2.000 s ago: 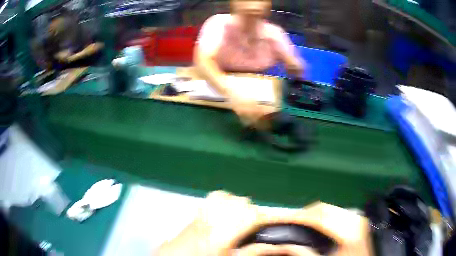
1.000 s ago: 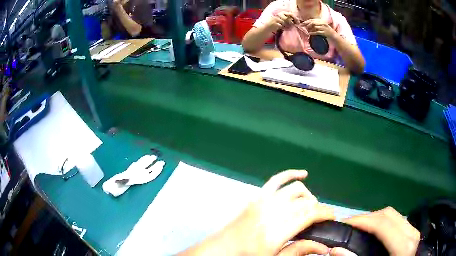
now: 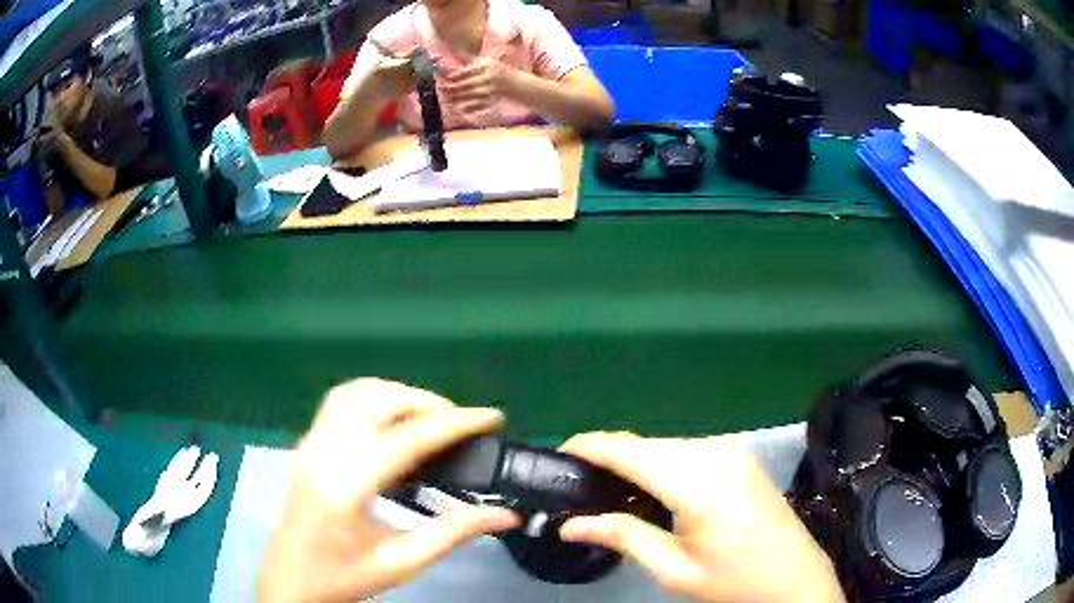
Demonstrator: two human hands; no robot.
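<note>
Black over-ear headphones (image 3: 542, 477) are held between my two bare hands above the white bench mat (image 3: 247, 548). My left hand (image 3: 377, 501) grips the left end, with fingers on top and the thumb below. My right hand (image 3: 695, 512) grips the right end in the same way. A round black cup shows below, between the hands. The fingers hide both ends of the headphones.
Stacked headphones (image 3: 913, 483) stand at bench right, beside a blue bin (image 3: 966, 265) with white sheets (image 3: 1001, 212). A white glove (image 3: 173, 501) lies left. A green belt (image 3: 506, 318) crosses ahead. A person opposite handles a black item above papers (image 3: 506, 171).
The view has swung right, showing the headphone stack and bin. My hands now hold the headphones raised and more fully in view. The person opposite has turned their black headphones edge-on.
</note>
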